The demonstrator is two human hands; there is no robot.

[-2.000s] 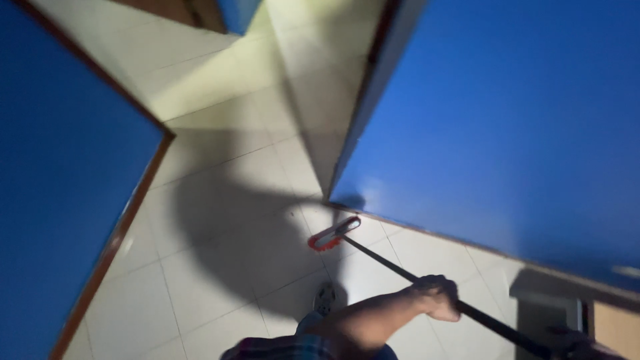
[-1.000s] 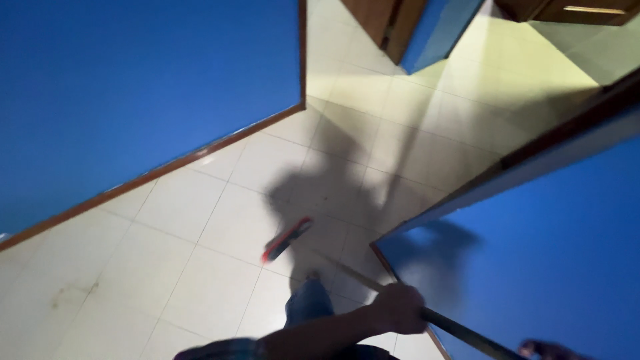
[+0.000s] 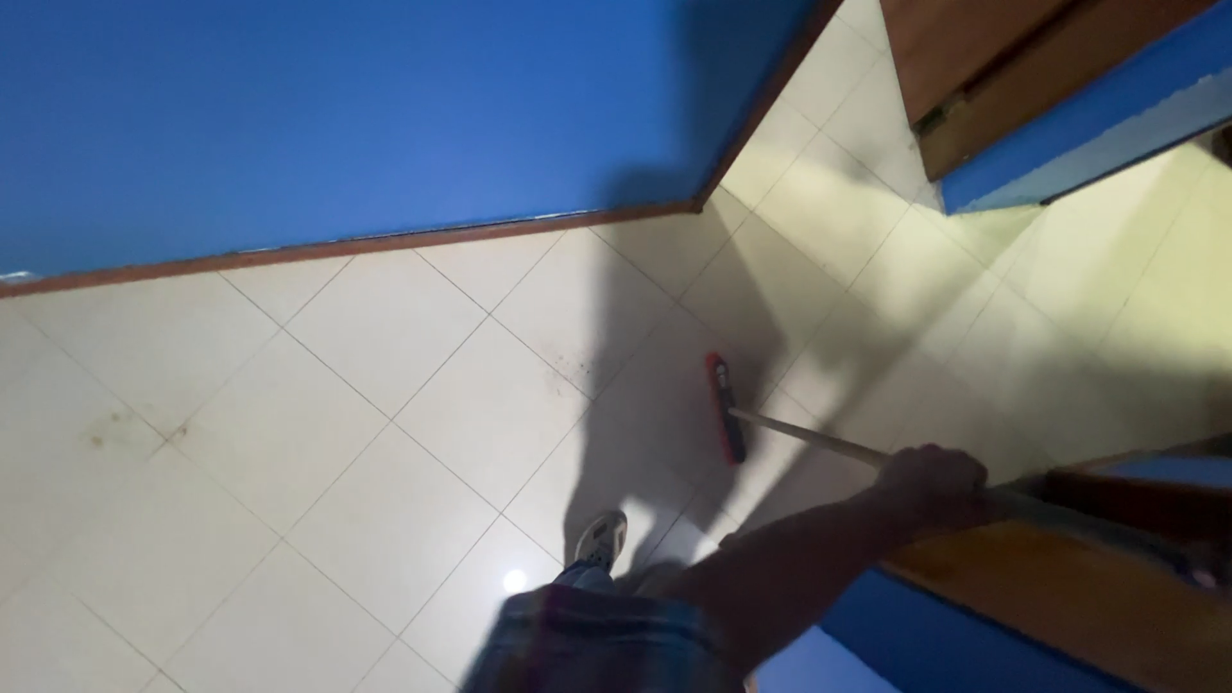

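My left hand (image 3: 934,481) is closed around the long handle of a broom, with the forearm reaching in from the bottom centre. The broom's red and dark head (image 3: 726,409) is down on the pale tiled floor (image 3: 443,385), left of that hand. At the right edge, my right hand (image 3: 1208,570) shows only dimly in shadow, around the upper part of the handle. A shoe (image 3: 603,539) and the plaid cloth of my clothing (image 3: 597,635) are below the broom head. Small dark specks (image 3: 573,368) lie on the tiles left of it.
A blue wall (image 3: 385,106) with a brown skirting (image 3: 481,231) runs along the upper left and ends at a corner. A brown wooden door or frame (image 3: 1020,67) and another blue wall section are at the upper right. Brownish marks (image 3: 173,435) stain the floor at left.
The view has turned a lot, bringing more floor into sight at left. The broom head now lies farther from the corner of the right-hand blue wall. Both hands have stayed on the handle.
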